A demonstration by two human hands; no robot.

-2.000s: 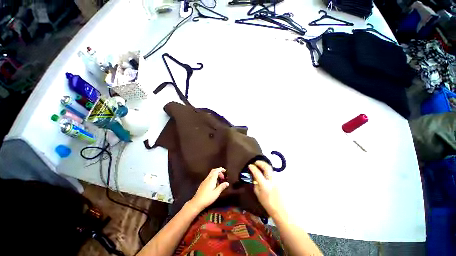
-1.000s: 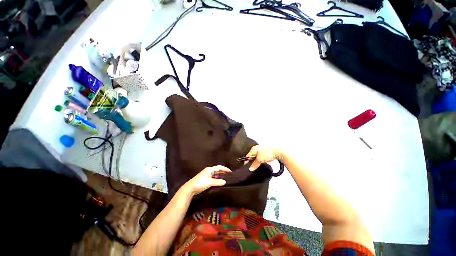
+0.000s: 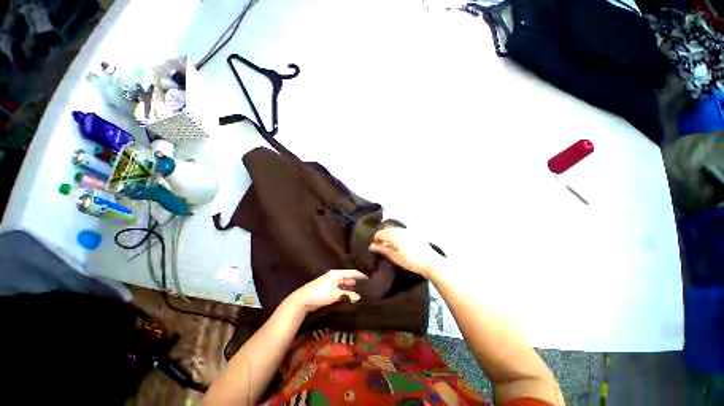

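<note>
A brown sleeveless garment point(image 3: 290, 238) lies on the white table in front of me, reaching to its near edge. A narrow brown strip trails from its top end. My right hand point(image 3: 395, 244) is on the garment's near right part, with its fingertips closed on the brown cloth near an opening. Whether it also holds a small tool cannot be told. My left hand point(image 3: 332, 289) rests over the garment just left of it, fingers curled and thumb apart. A small dark red thing shows at its fingers, too small to name. Part of a black hanger shows beside my right wrist.
A black hanger point(image 3: 275, 91) lies beyond the garment. At left are a white basket point(image 3: 179, 119), purple bottle point(image 3: 103, 131), spray cans and a dark cable point(image 3: 164, 262). At right are a red thread cone point(image 3: 570, 156), a thin tool point(image 3: 573, 191) and black garments point(image 3: 583, 59).
The small dark tool seen at my right fingers earlier no longer shows clearly. My right hand has moved slightly left over the cloth. The camera view has shifted, so the far hangers are mostly out of frame.
</note>
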